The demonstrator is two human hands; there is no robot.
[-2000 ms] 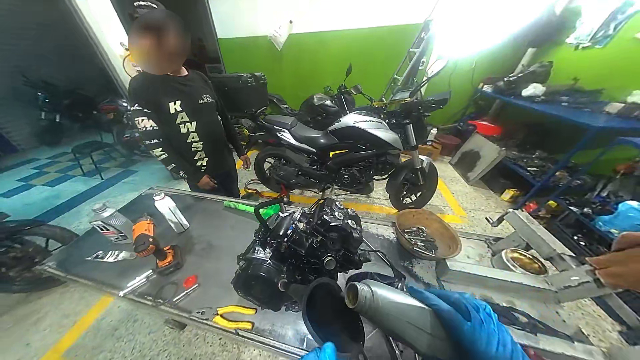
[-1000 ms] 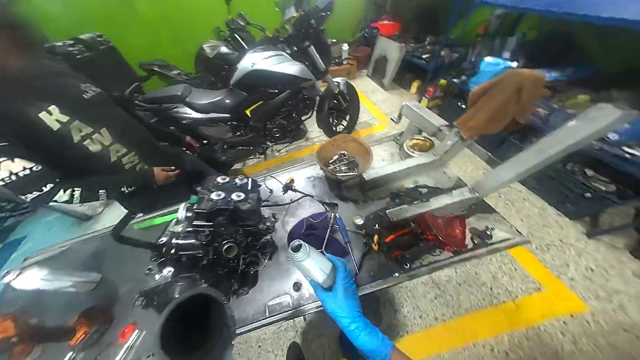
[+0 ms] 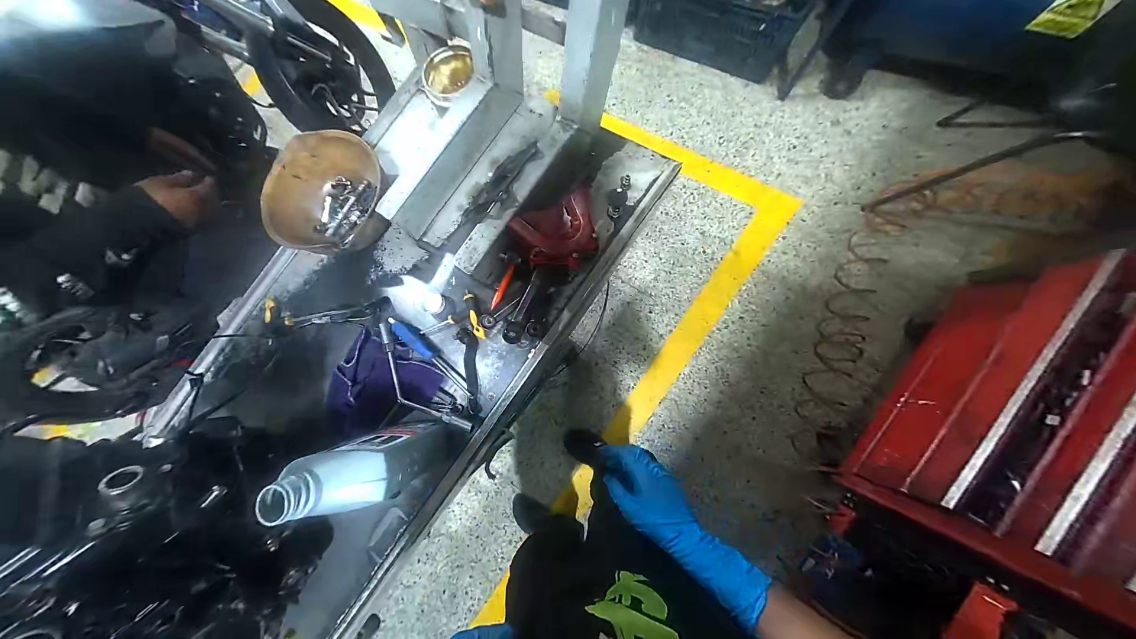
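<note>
My right hand (image 3: 643, 497), in a blue glove, hangs over my dark trousers beside the bench, with no object visible in it; its fingers are partly curled and partly hidden. Only a sliver of my left hand (image 3: 484, 632), also gloved in blue, shows at the bottom edge. An uncapped grey plastic bottle (image 3: 355, 475) lies on the metal bench, its mouth pointing left toward the black engine (image 3: 133, 532). Behind the bottle are a purple cloth (image 3: 382, 377), a ratchet handle and a blue-handled tool (image 3: 413, 339).
A brown bowl of metal parts (image 3: 302, 182) stands near another person's hand (image 3: 182, 197) at the left. Pliers, a red part (image 3: 559, 226) and a grey metal frame (image 3: 506, 53) occupy the bench's far end. A red tool cabinet (image 3: 967, 399) stands at the right, near a coiled hose (image 3: 839, 328).
My right hand held the bottle one second ago; now the bottle lies on the bench and the hand is away from it. The view has swung right and down.
</note>
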